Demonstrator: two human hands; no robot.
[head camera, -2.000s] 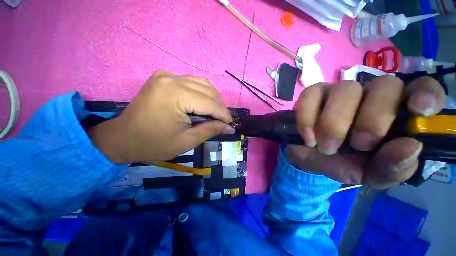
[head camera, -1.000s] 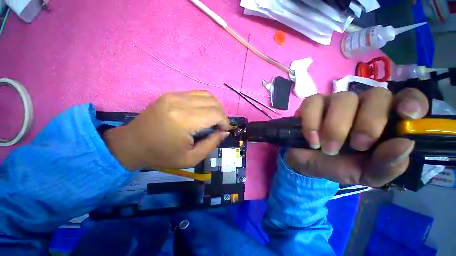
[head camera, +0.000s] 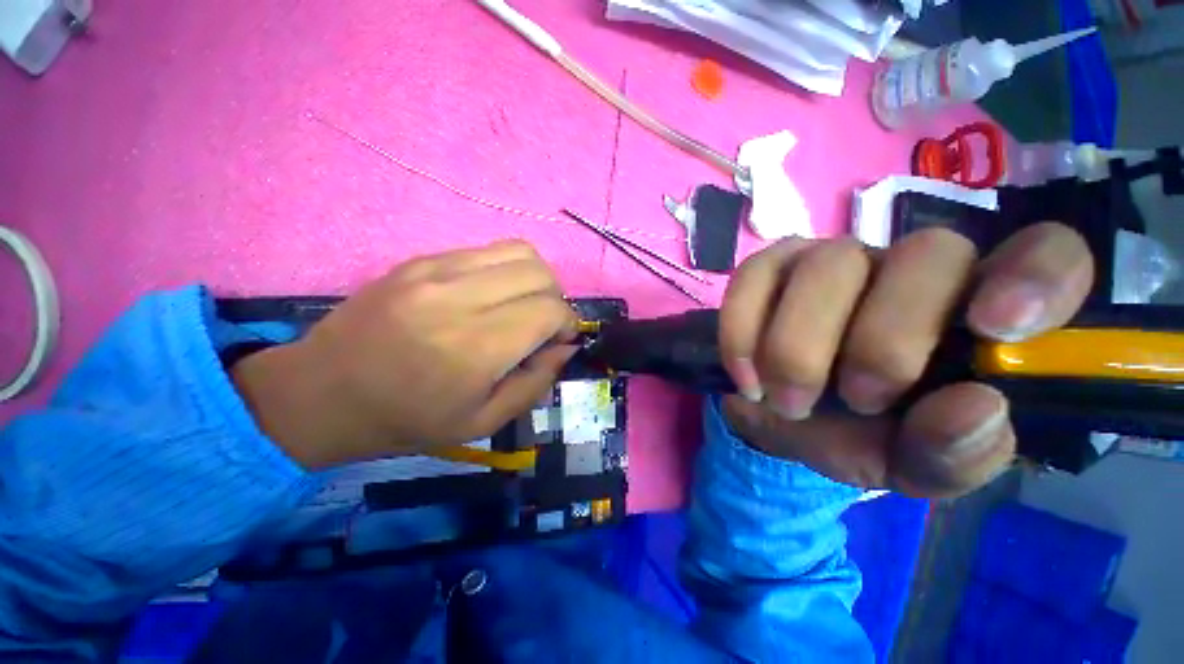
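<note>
An opened tablet (head camera: 584, 454) lies at the lower centre, its silver shields and boards facing up, with a yellow-orange flex cable (head camera: 500, 458) across it. My right hand (head camera: 883, 350) is closed around a black electric screwdriver (head camera: 669, 350) with a yellow lever. The screwdriver's nose points left at the tablet's upper right corner, beside my left fingertips. My left hand (head camera: 442, 350) rests over the tablet's upper part with thumb and fingers pinched at that corner. What the fingertips hold, if anything, is hidden.
Dark tweezers (head camera: 636, 253), a small black block (head camera: 714, 227) and white tissue (head camera: 775, 182) lie on the pink mat behind the hands. A pale tube (head camera: 610, 94), orange disc (head camera: 706, 78), nozzle bottle (head camera: 935, 81) and red suction cup (head camera: 961, 156) lie beyond. A tape roll (head camera: 39, 311) is left.
The screwdriver has moved slightly left, its nose now against my left fingertips at the tablet corner. In the latest second, the whole view has shifted slightly.
</note>
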